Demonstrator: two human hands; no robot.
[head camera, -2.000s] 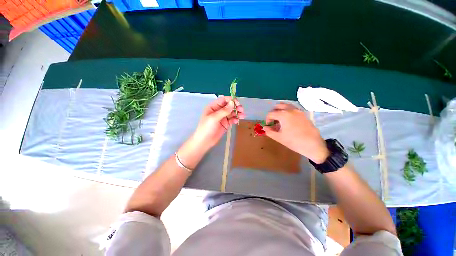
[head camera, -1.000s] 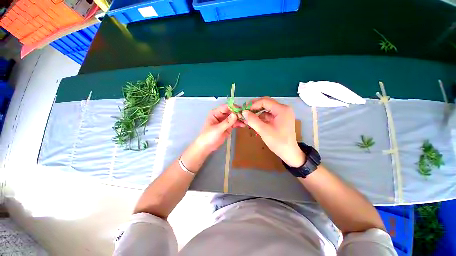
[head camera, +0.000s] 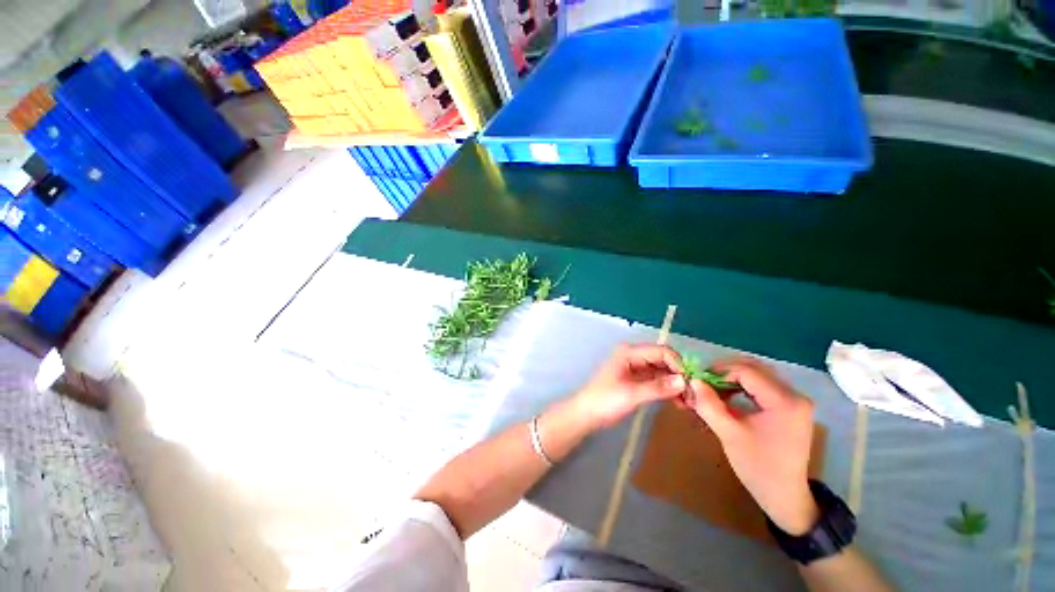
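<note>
My left hand (head camera: 634, 384) and my right hand (head camera: 758, 426) meet above the bench. Their fingertips pinch a small green leaf sprig (head camera: 698, 370) between them. The fingers hide part of the sprig and its stem. A brown cardboard mat (head camera: 706, 468) lies below my hands, partly covered by my right hand. No red cup shows; my right hand may cover it. A tangled heap of green stems (head camera: 480, 303) lies to the left on the grey-white cover. A single small green sprig (head camera: 967, 522) lies at the right.
A flat white cloth or glove (head camera: 902, 382) lies behind and right of the mat. Two blue trays (head camera: 752, 171) stand on the dark-green belt (head camera: 544, 208), one with bits of greenery. Orange stacked boxes (head camera: 347, 75) and blue crates (head camera: 127, 162) stand at the far left.
The view has swung left and up, so trays and stacked crates show more. My right hand has moved from the red cup to my left hand; both now hold the sprig together.
</note>
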